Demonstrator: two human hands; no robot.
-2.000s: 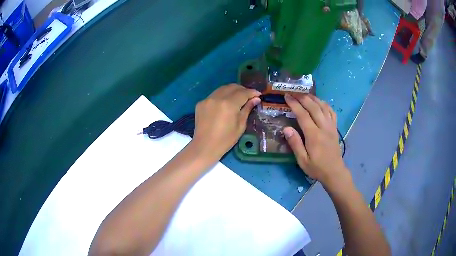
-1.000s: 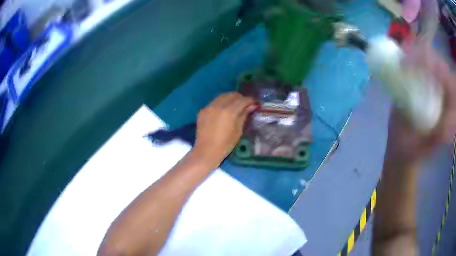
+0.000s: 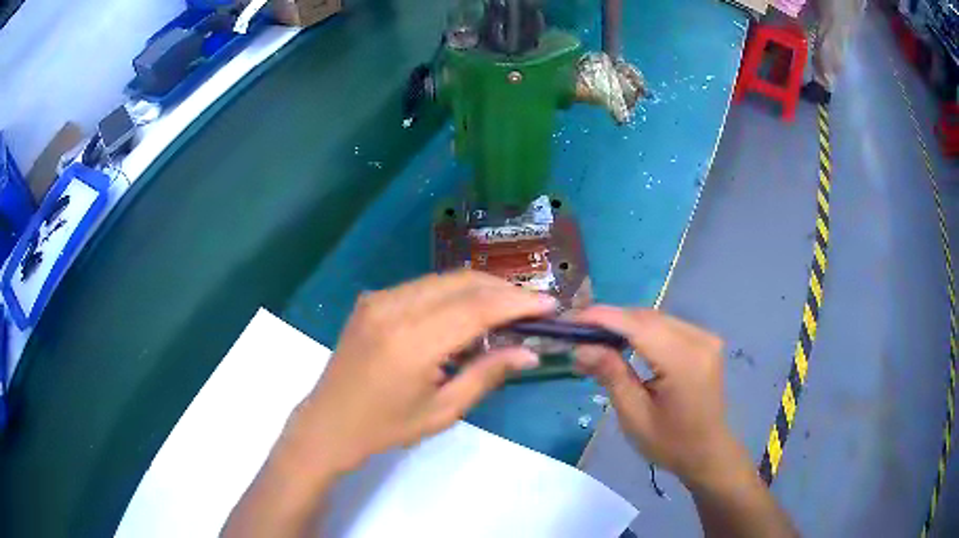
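Observation:
My left hand (image 3: pixel 421 352) and my right hand (image 3: pixel 668 384) hold a dark cable part (image 3: pixel 563 331) between thumbs and fingers, one at each end. They are in front of the press base (image 3: pixel 570 263), nearer to me. The green hand press (image 3: pixel 503 121) stands upright behind it. The copper-orange and silver fixture (image 3: pixel 510 257) on the base shows above my fingers, with nothing seen lying on its visible part. A short piece of black cable (image 3: pixel 657 481) hangs below my right hand. The rest of the cable is mostly hidden by my hands.
A white sheet (image 3: pixel 231 420) lies in front of me, partly under my left arm. The dark green belt (image 3: pixel 210 242) runs along the left. A blue tray (image 3: pixel 26 299) with small black parts is at far left. A wrapped joint (image 3: pixel 610 86) is right of the press. A red stool (image 3: pixel 773 68) and a person's leg (image 3: pixel 836 42) are beyond the aisle.
My right hand has let go of the white-wrapped handle and come back beside my left hand, onto the dark part. My left hand has moved off the fixture, towards me. The view has shifted.

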